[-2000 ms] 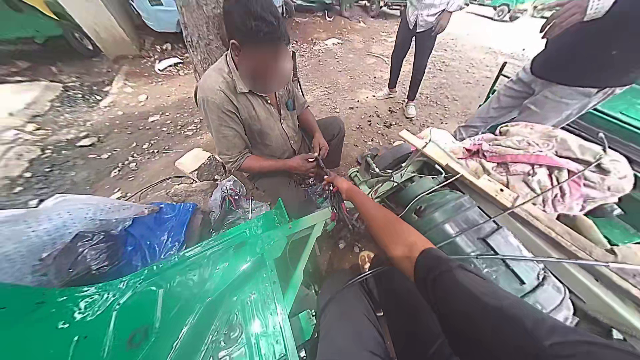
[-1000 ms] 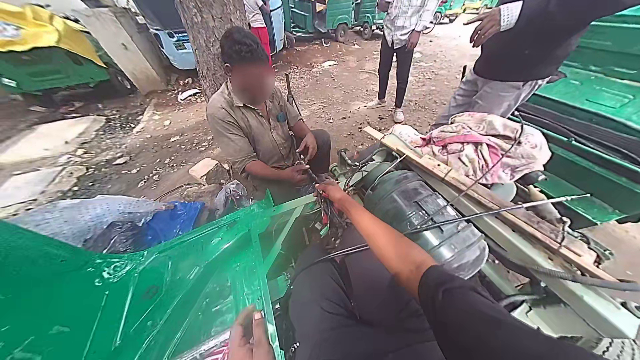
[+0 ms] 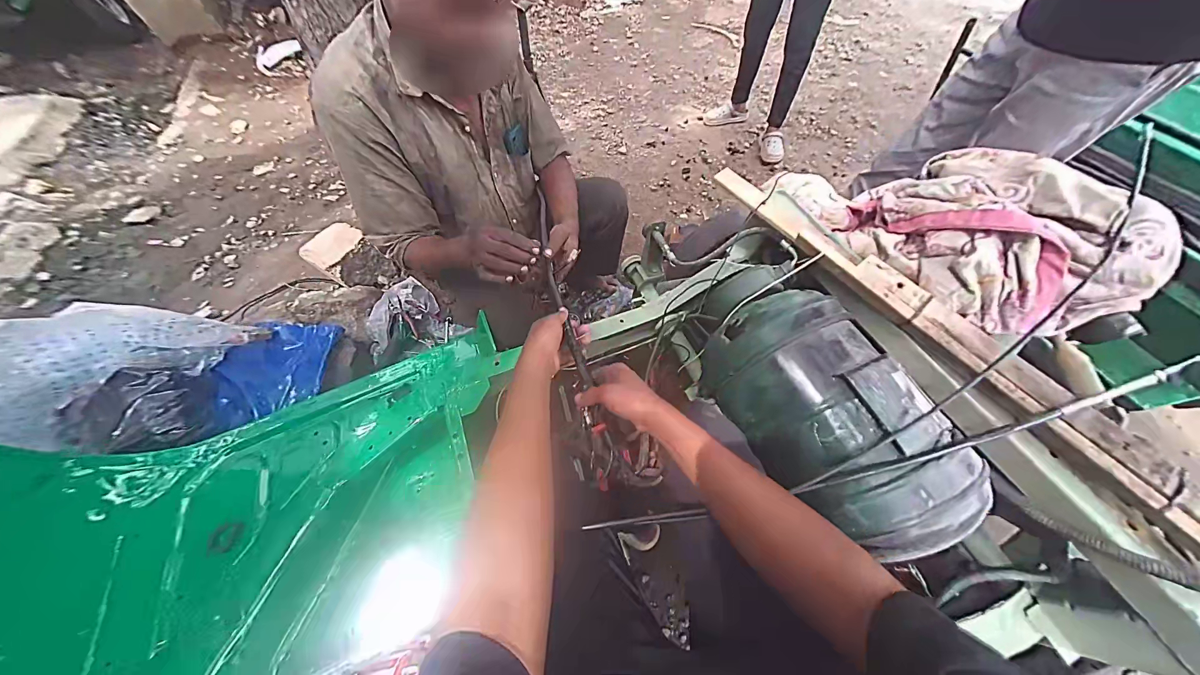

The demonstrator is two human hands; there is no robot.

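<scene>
A black wiring harness (image 3: 574, 354) runs from a crouching co-worker's hands toward me. My left hand (image 3: 553, 339) grips it close to that person's fingers, and my right hand (image 3: 617, 394) holds it a little lower down. Below my hands its loose wires end in several connectors, some of them red (image 3: 600, 431). The co-worker's two hands (image 3: 525, 253) hold the far end of the harness, apart from mine. What lies inside my closed fingers is hidden.
A glossy green body panel (image 3: 234, 516) spans the left. A dark green cylindrical tank (image 3: 825, 403) lies right, beside a wooden plank (image 3: 900, 300) and a bundled cloth (image 3: 1012, 234). Cables cross over the tank. Plastic bags (image 3: 272, 370) lie left; other people stand behind.
My left hand, low by the green panel one second ago, is now up on the harness beside my right hand. The view has tilted down.
</scene>
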